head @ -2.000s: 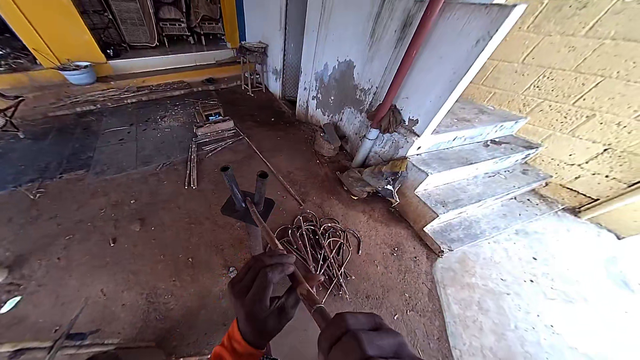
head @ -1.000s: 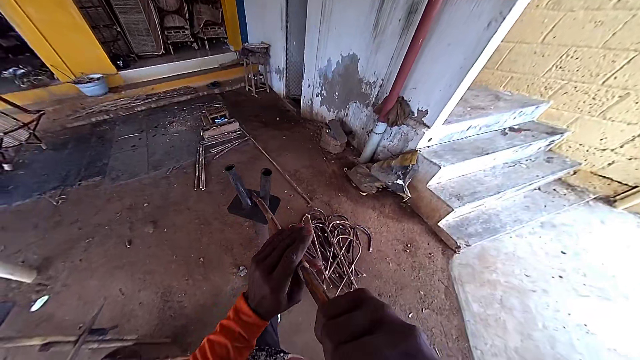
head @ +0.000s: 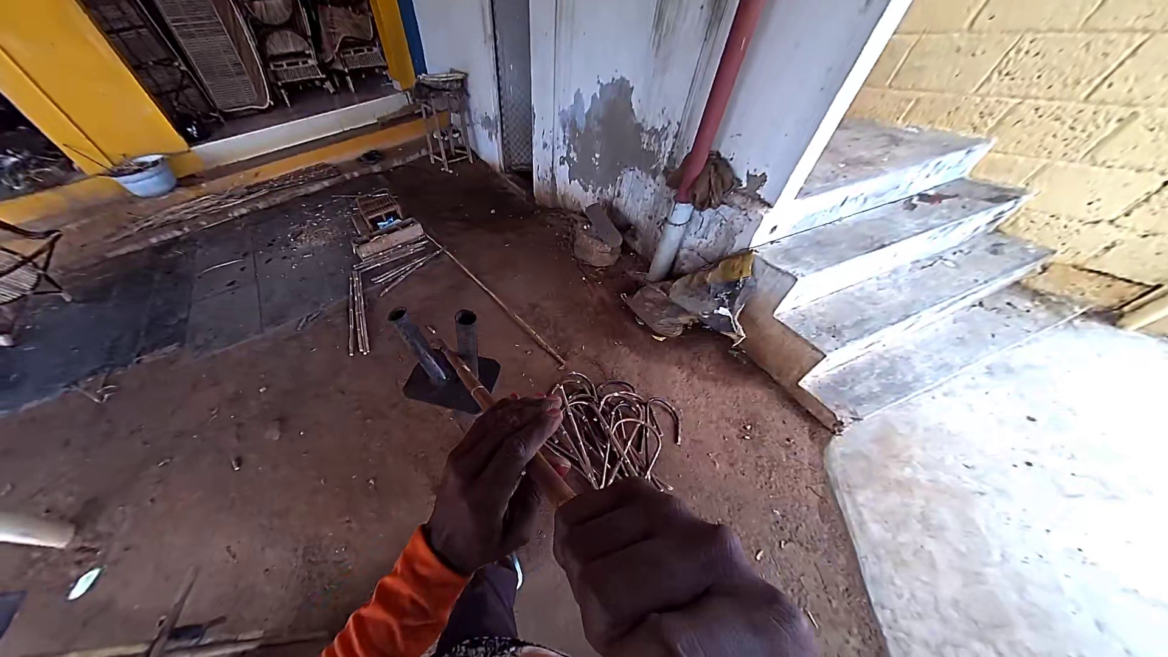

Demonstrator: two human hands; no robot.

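A brown cane rod (head: 476,391) runs from my hands forward to a metal stand with two upright tubes (head: 422,349) on a dark base plate. My left hand (head: 497,479), in an orange sleeve, lies over the rod with its fingers extended, the thumb side partly hidden. Nearer the camera, my right hand (head: 662,570) is closed around the rod's near part; the near end is hidden in the fist. The rod's far tip is beside the tubes; whether it touches them I cannot tell. Just beyond my hands lies a pile of bent cane pieces (head: 613,429) on the soil.
A long thin stick (head: 497,297) and short canes (head: 359,315) lie on the ground near a wooden box (head: 379,214). Concrete steps (head: 876,246) rise at the right. A red pipe (head: 721,100) runs down the wall, with a crumpled sack (head: 693,301) at its foot.
My left hand was curled around the rod two seconds ago; its fingers now lie straighter over it. My right fist stays on the near part of the rod.
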